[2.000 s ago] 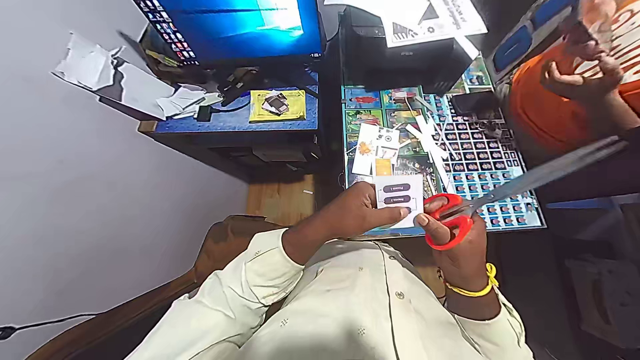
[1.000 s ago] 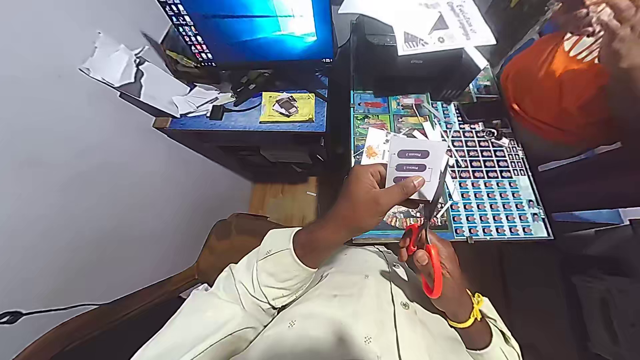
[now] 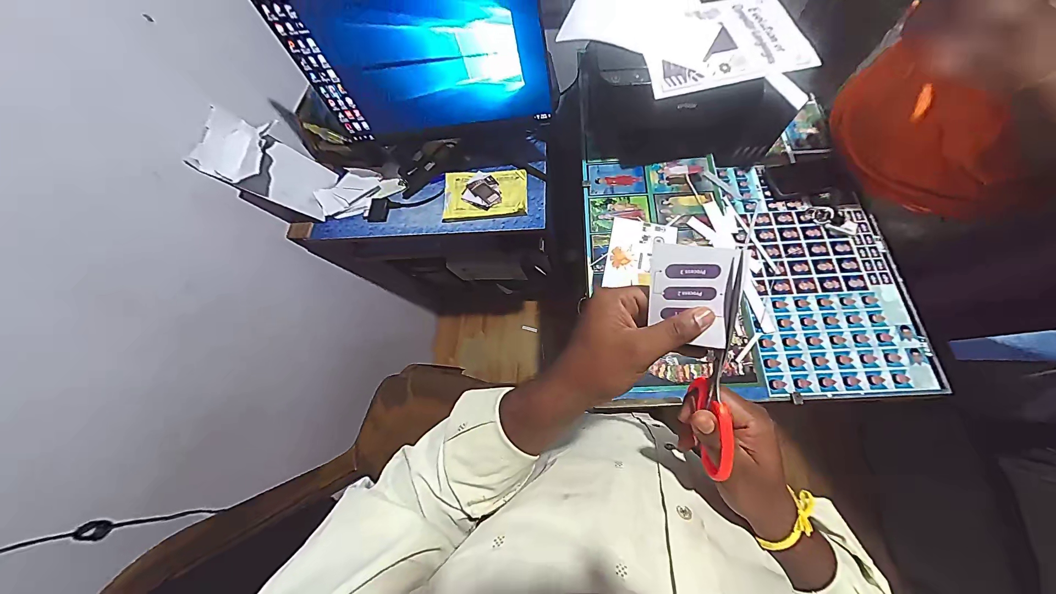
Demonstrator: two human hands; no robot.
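Note:
My left hand (image 3: pixel 615 342) grips a small white paper card (image 3: pixel 689 280) printed with purple rounded boxes, thumb on its lower part. In my right hand (image 3: pixel 738 445) is a pair of scissors with red handles (image 3: pixel 716 433), its long metal blades (image 3: pixel 729 318) pointing up along the right edge of the card. Whether the blades touch or cut the paper cannot be told. Behind the card, paper strips (image 3: pixel 755 301) and a white cutout with an orange drawing (image 3: pixel 620 257) lie on the photo-covered tabletop (image 3: pixel 833 338).
A black printer (image 3: pixel 685 124) with printed sheets (image 3: pixel 734 41) on top stands at the back. On the left desk are a monitor (image 3: pixel 429 62), a yellow packet (image 3: pixel 485 195) and torn paper (image 3: pixel 239 153). Another person in orange (image 3: pixel 932 132) is at the upper right.
The scissors, which pointed out to the right two seconds ago, have swung upright beside the card. The card has turned in my left hand. The other person's hands have moved up.

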